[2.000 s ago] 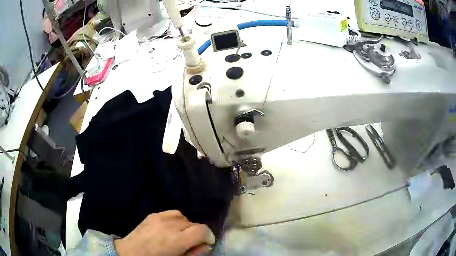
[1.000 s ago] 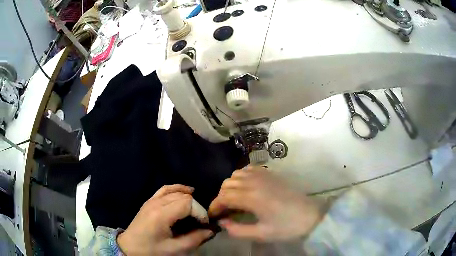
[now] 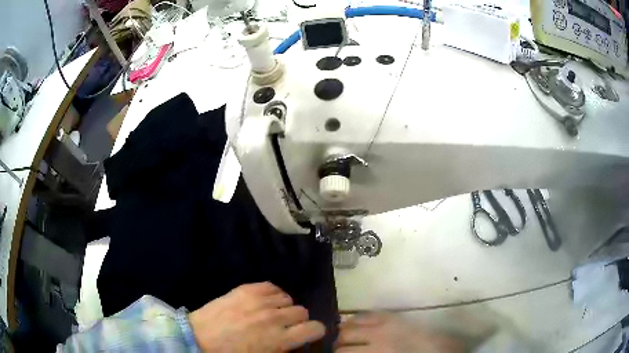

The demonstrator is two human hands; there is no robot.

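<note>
A large black garment piece (image 3: 186, 220) lies left of and below the needle area of the off-white sewing machine (image 3: 414, 162). Its right edge runs up to the presser foot (image 3: 321, 233). My left hand (image 3: 255, 320) lies on the cloth near the bottom edge, palm down, fingers pointing right. My right hand (image 3: 386, 334) is blurred and partly cut off by the bottom edge, its fingertips at the cloth's right edge. Whether the right fingers grip the cloth cannot be told.
Scissors (image 3: 488, 219) and slim snips (image 3: 545, 219) lie right of the needle, under the machine arm. A white flat arm (image 3: 226, 172) stands left of the head. A control panel (image 3: 579, 26) is at the top right. A pink item (image 3: 150, 63) lies at the back left.
My right hand came into view after the first frame. The hands were pinching the cloth edge together; now my left hand lies flatter and my right is lower. The camera view has shifted.
</note>
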